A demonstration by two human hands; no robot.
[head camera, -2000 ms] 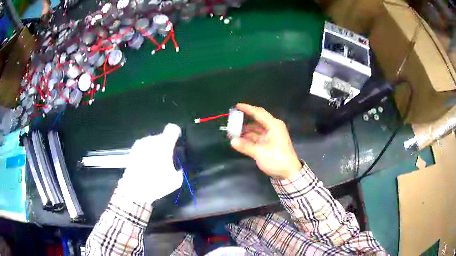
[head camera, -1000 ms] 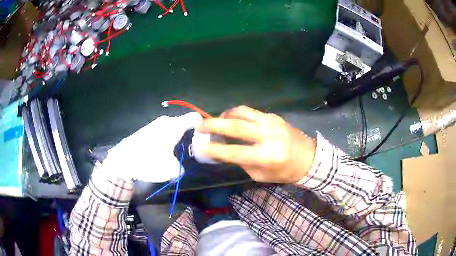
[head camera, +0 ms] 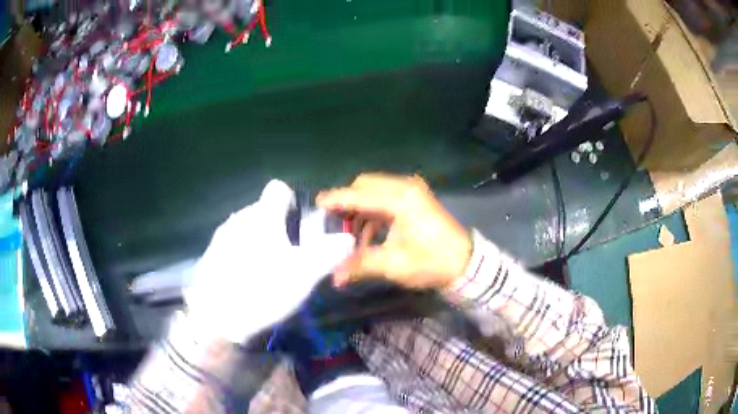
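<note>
My left hand (head camera: 259, 263), in a white glove, is closed around a housing bar (head camera: 166, 279) whose silver end sticks out to the left. The bar's black end (head camera: 294, 218) shows between the gloved fingers. My bare right hand (head camera: 405, 234) holds a silver motor (head camera: 314, 226) by its right side, against that black end. A bit of red lead (head camera: 348, 226) shows between the right fingers. Blurred blue wires (head camera: 303, 327) hang below the left hand. The contact between motor and bar is mostly hidden by the fingers.
Several bars (head camera: 79, 263) lie at the left. A motor pile with red wires (head camera: 89, 97) is at the far left. A screw feeder (head camera: 538, 69), a black electric screwdriver (head camera: 558, 137) and small pale washers (head camera: 587, 151) are at the right, beside cardboard (head camera: 680, 299).
Since two seconds ago, my right hand has brought the motor left to the bar's black end. Since one second ago, the hands have shifted and the red lead's plug has gone out of sight.
</note>
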